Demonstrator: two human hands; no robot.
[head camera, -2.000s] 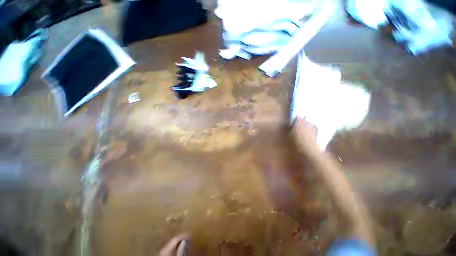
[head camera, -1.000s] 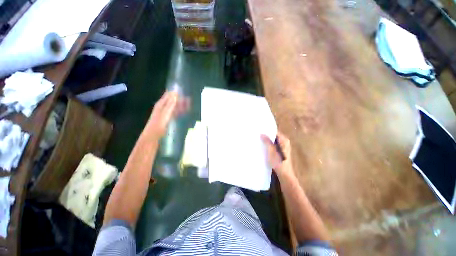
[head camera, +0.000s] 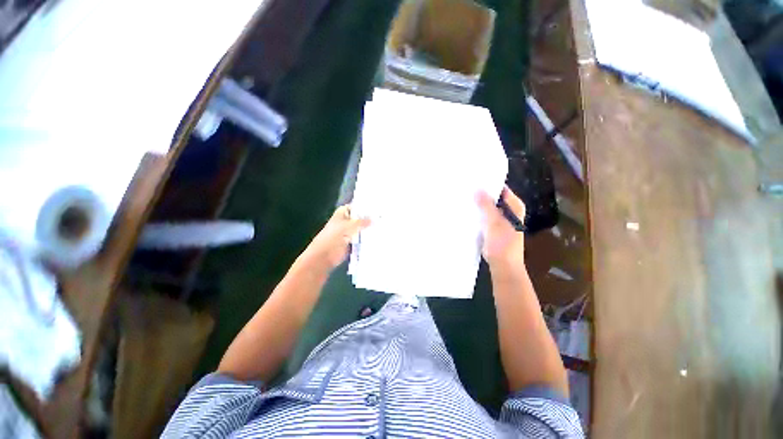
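A stack of white sheets (head camera: 425, 189) is held up in front of my body over the green floor. Its face is overexposed, so no writing can be read. My left hand (head camera: 341, 233) grips the left edge, thumb on top. My right hand (head camera: 503, 225) grips the right edge and also holds a dark pen (head camera: 511, 214) between the fingers. The fingers under the sheets are hidden.
A table at left carries wide white paper (head camera: 112, 77) and a paper roll (head camera: 73, 225). White tubes (head camera: 197, 233) stick out below it. A cardboard box (head camera: 442, 34) stands ahead in the aisle. A brown table (head camera: 678, 257) runs along the right, with white sheets (head camera: 670, 60) at its far end.
My left hand, free of the sheets a second ago, now holds their left edge. The view has moved along the aisle, and the box ahead appears nearer.
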